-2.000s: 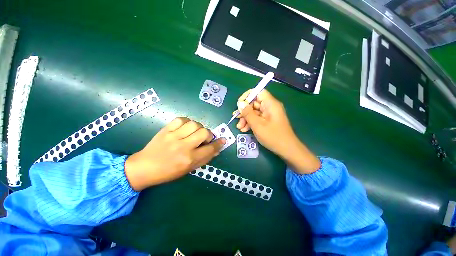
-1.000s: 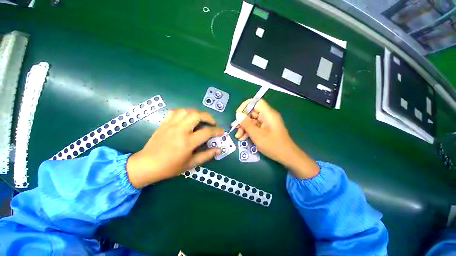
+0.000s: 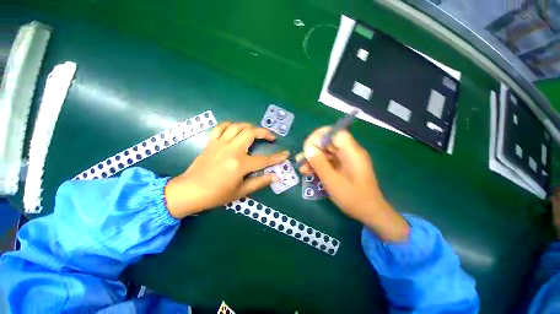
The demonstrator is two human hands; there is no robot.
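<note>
My left hand (image 3: pixel 224 168) presses its thumb and a finger on the left side of a grey camera lens plate (image 3: pixel 285 180), which lies on the green belt. My right hand (image 3: pixel 341 168) holds tweezers (image 3: pixel 342 125) like a pen, just right of that plate. The tweezers are blurred, and their tip is hard to make out near the plate's upper right. A second lens plate (image 3: pixel 311 191) is partly under my right hand. A third lens plate (image 3: pixel 279 119) lies above my left fingertips.
One perforated strip (image 3: pixel 147 146) lies at the left, another perforated strip (image 3: pixel 288 227) in front. Stacked white strips (image 3: pixel 49 138) are at the far left. A black panel (image 3: pixel 396 86) lies on white sheets at the upper right, with another black panel (image 3: pixel 525 138) beyond it.
The view has shifted, so the black panels show further right and lower. My left index finger is now stretched along the plate's top edge. My right hand and tweezers have moved slightly off the plate.
</note>
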